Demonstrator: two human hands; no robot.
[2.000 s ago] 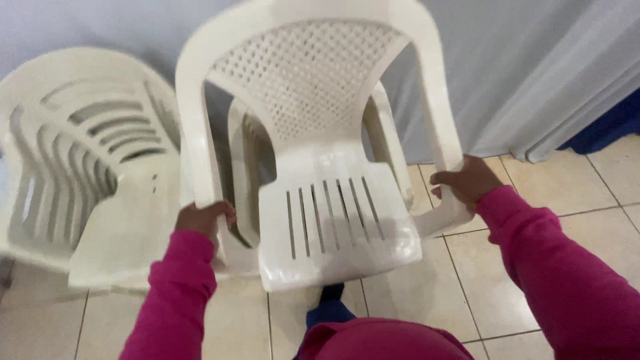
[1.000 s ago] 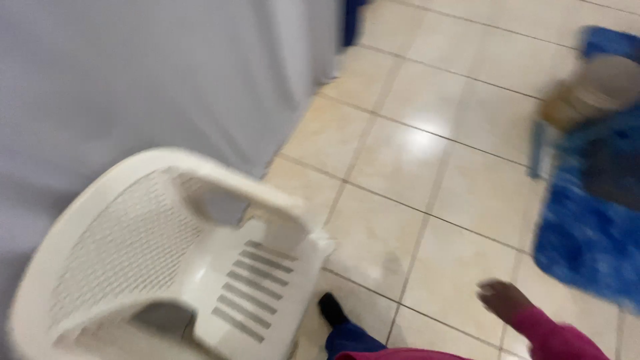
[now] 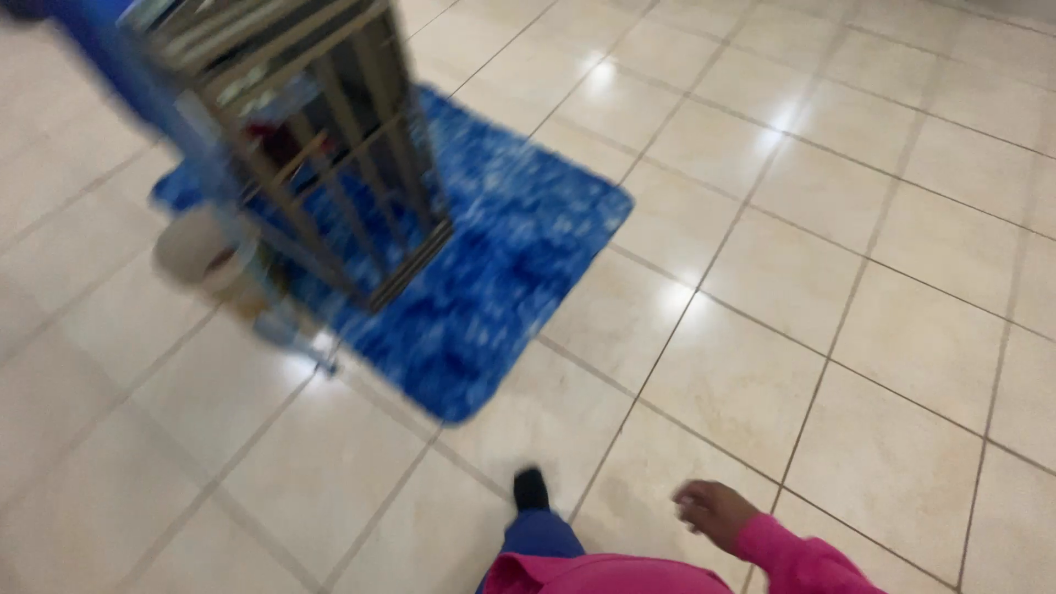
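My right hand, in a pink sleeve, hangs over the tiled floor at the lower right. It touches nothing, and its fingers are loosely curled with a little space between them. My left hand is out of the frame. A fluffy blue rug lies on the tiles left of centre. On the rug stands a slatted rack or crate, blurred, with some red and dark things inside it. My foot in a black sock is at the bottom centre, below the rug.
Beside the rack, at the left, are a beige rounded object and a light blue leg or bar, both too blurred to name. A long blue object slants across the upper left. Light reflects off the glossy tiles.
The view has swung far to the right. The white plastic chair, held by both my hands two seconds ago, is out of sight. My right hand let go of it by one second ago.
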